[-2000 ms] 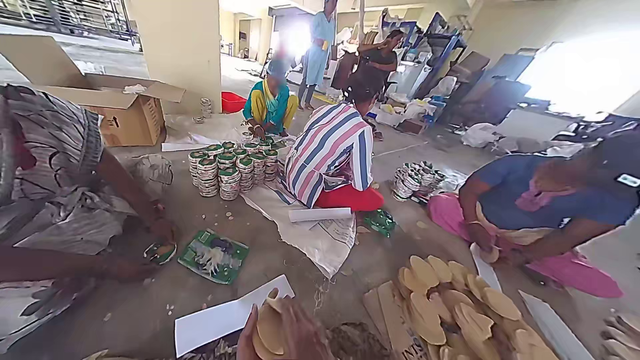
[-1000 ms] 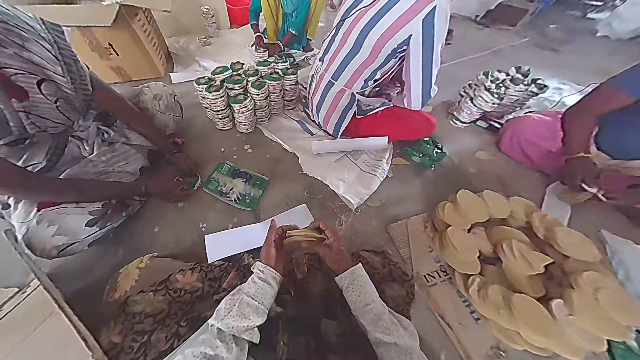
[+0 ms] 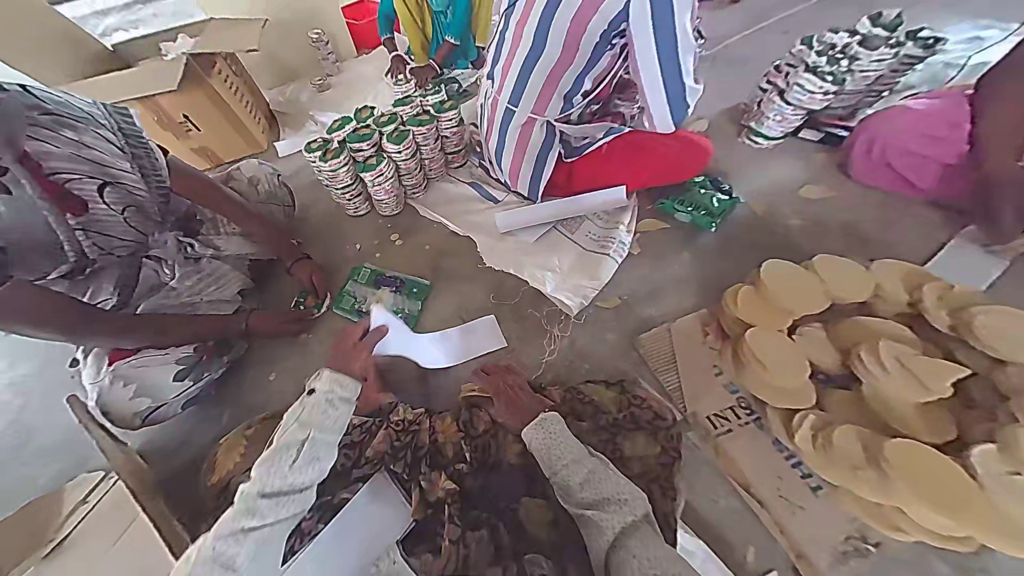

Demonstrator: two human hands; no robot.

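My left hand (image 3: 360, 360) grips the left end of a white paper strip (image 3: 440, 342), which curves out over the floor to the right. Under my right hand (image 3: 510, 394) are some tan discs (image 3: 474, 390), mostly hidden, at the edge of the patterned cloth on my lap (image 3: 472, 480). Another white strip (image 3: 352, 532) lies across that cloth. Many tan oval discs (image 3: 928, 472) are heaped in a ring on a flattened cardboard sheet (image 3: 720, 416) at the right. Just past my left hand is a green printed plastic packet (image 3: 382, 294).
A co-worker's hands (image 3: 308, 296) hold a small item at the left. Wrapped stacks (image 3: 384, 186) stand beyond, near a striped-shirted person (image 3: 568, 88) on a white sack (image 3: 560, 264). More wrapped stacks (image 3: 832, 72) are at the upper right. Cardboard boxes (image 3: 208, 112) stand upper left, another lower left (image 3: 88, 528).
My hands were together around the tan discs; now they are apart. My left hand has taken hold of the white strip that lay on the floor and lifted its end.
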